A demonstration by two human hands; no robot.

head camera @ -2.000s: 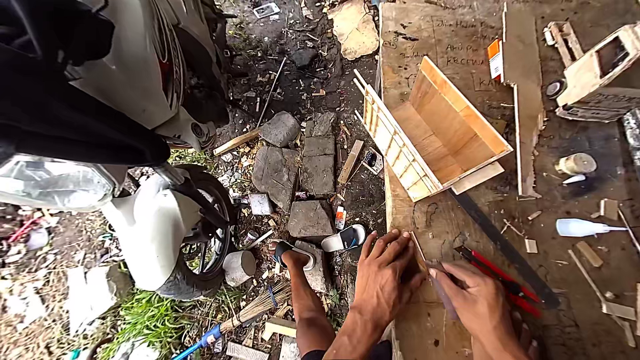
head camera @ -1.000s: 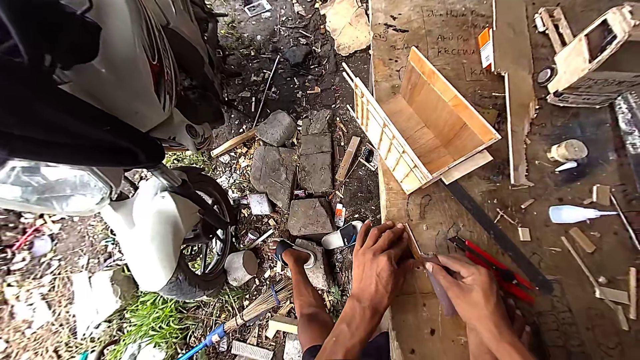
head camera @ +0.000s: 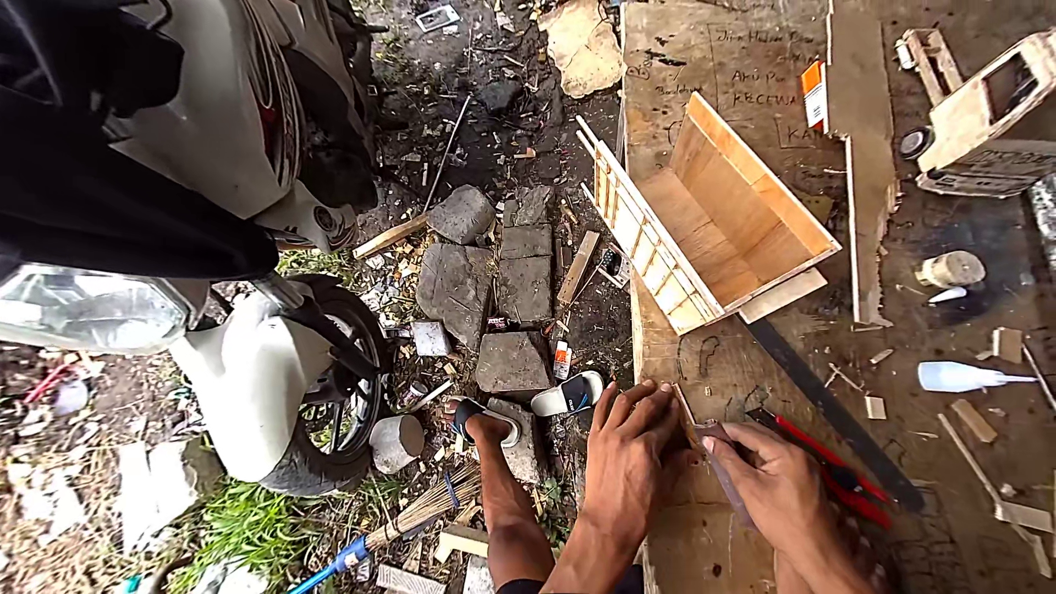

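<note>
Near the front left edge of the wooden table, my left hand [head camera: 631, 462] grips a small thin wooden strip [head camera: 685, 406] and presses it down. My right hand [head camera: 775, 478] is closed on a flat dark brownish tool [head camera: 728, 487], possibly a sanding stick or blade, whose tip meets the strip. Red-handled pliers [head camera: 837, 470] lie just right of my right hand. A dark flat metal blade [head camera: 833, 412] runs diagonally beyond them. Farther up stands an open plywood box [head camera: 718, 223] with a slatted side, its near corner over a small wood piece [head camera: 784, 295].
A wooden model truck cab [head camera: 990, 124], a jagged plywood sheet [head camera: 866, 157], a glue bottle [head camera: 961, 376], a round wooden piece [head camera: 950, 269] and wood scraps occupy the table's right. Left of the table edge are paving stones [head camera: 525, 272], a broom [head camera: 429, 507] and a parked motorcycle [head camera: 272, 379].
Both hands keep their hold on the strip and the tool. The view has shifted slightly, and nothing else has plainly moved.
</note>
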